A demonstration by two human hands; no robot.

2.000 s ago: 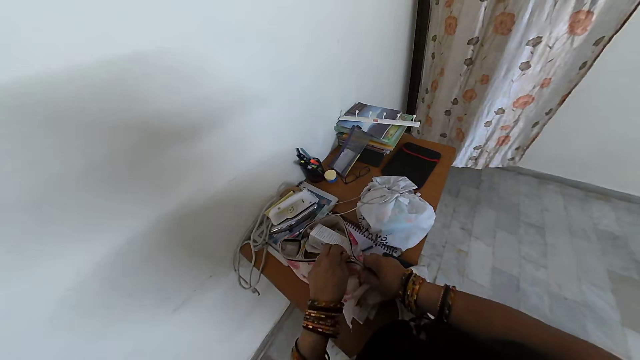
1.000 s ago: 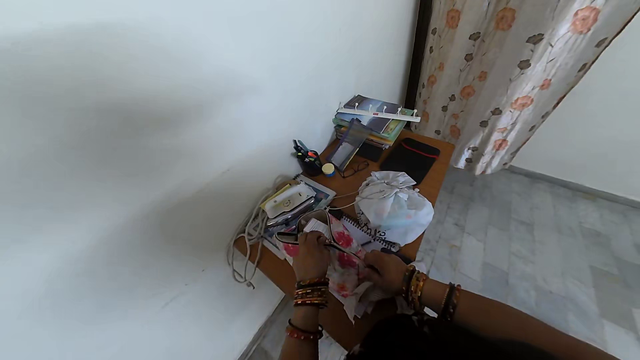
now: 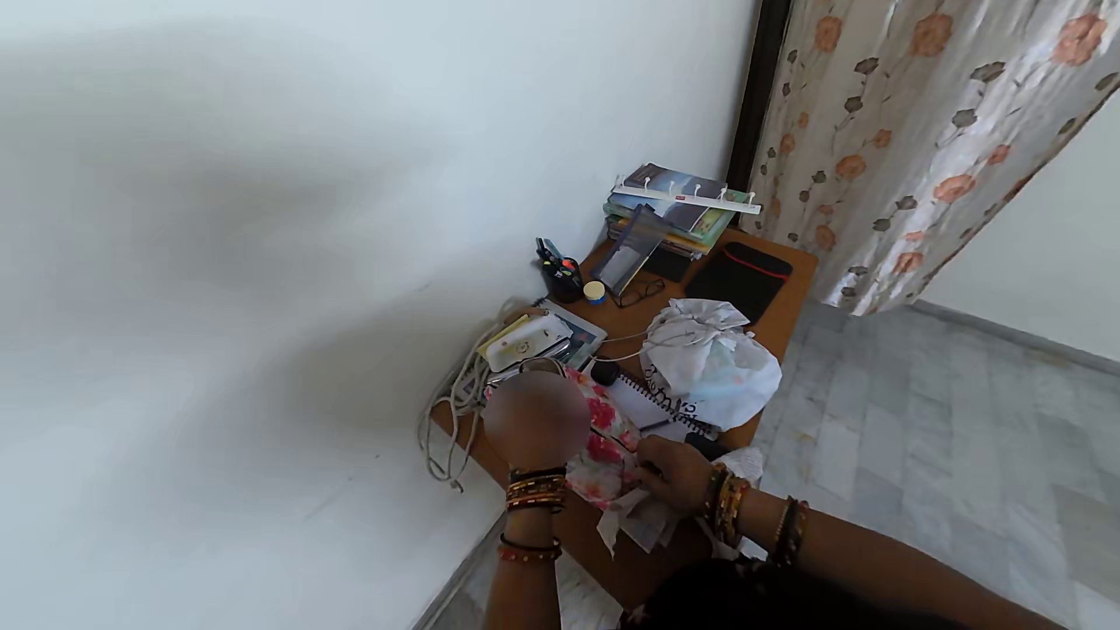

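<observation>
A pink-and-white floral fabric pouch (image 3: 604, 420) lies at the near part of the wooden desk, with a dark zip line across it. My right hand (image 3: 674, 472) has its fingers closed on the pouch's right end. Over the pouch's left end is my left hand (image 3: 537, 420); a blur covers it, so its fingers and grip cannot be made out. Crumpled white paper or tissue (image 3: 643, 516) sits below my right hand. Just beyond the pouch lies a spiral notebook (image 3: 643, 402) with a pen on it.
A knotted white plastic bag (image 3: 713, 363) stands at the desk's right edge. Coiled white cable (image 3: 451, 420) hangs over the left edge. Behind are a pen holder (image 3: 562, 278), a small jar (image 3: 594, 291), eyeglasses (image 3: 641, 293), a black sleeve (image 3: 739, 282) and stacked books (image 3: 700, 223) under a hook rail (image 3: 687, 199).
My left hand has moved left, away from my right hand. The floral pouch, bunched and mostly covered two seconds ago, now shows stretched between the hands.
</observation>
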